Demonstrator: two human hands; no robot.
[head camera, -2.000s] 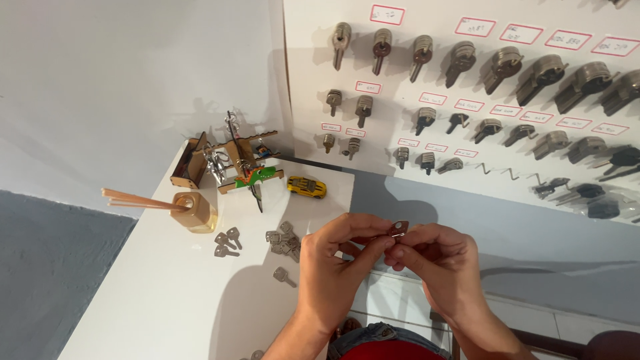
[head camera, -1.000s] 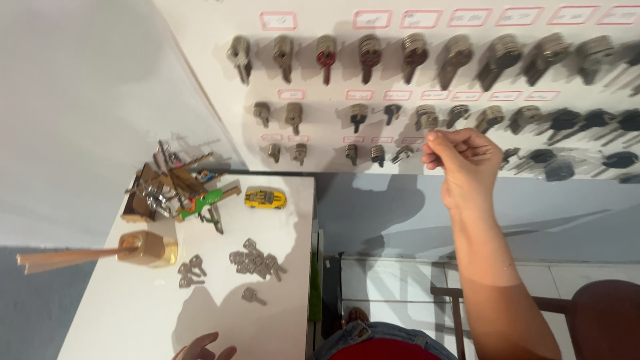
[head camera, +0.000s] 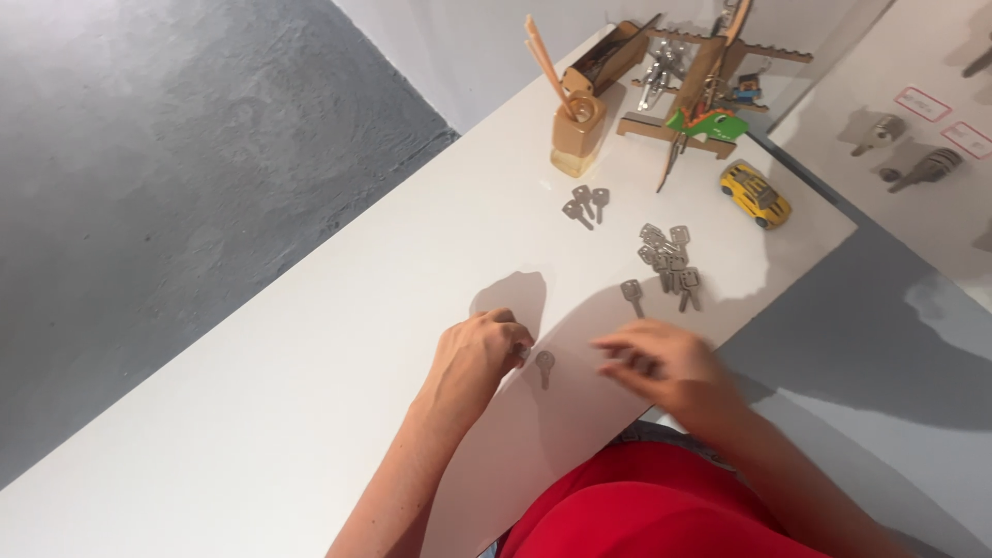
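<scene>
On the white tabletop a single key blank (head camera: 545, 369) lies between my two hands. My left hand (head camera: 487, 341) rests just left of it with its fingers curled; a small shiny bit, perhaps part of a key, shows at the fingertips, but what it is cannot be made out. To the right of that key, my right hand (head camera: 659, 363) is blurred, its thumb and fingers apart with nothing visible between them. Another key (head camera: 632, 296) lies above my right hand, beside a pile of several key blanks (head camera: 668, 256). Farther back lies a group of three keys (head camera: 585, 205).
A reed diffuser bottle (head camera: 577, 133) stands near the back edge. Beside it are a wooden key stand (head camera: 701, 77) with a green dinosaur figure (head camera: 707, 124), a wooden box (head camera: 608, 58) and a yellow toy car (head camera: 755, 195). A white board with hanging keys (head camera: 880, 136) is at the right.
My right hand has come from the key board down to the table, and my left hand has moved farther into view. The view has swung strongly toward the table.
</scene>
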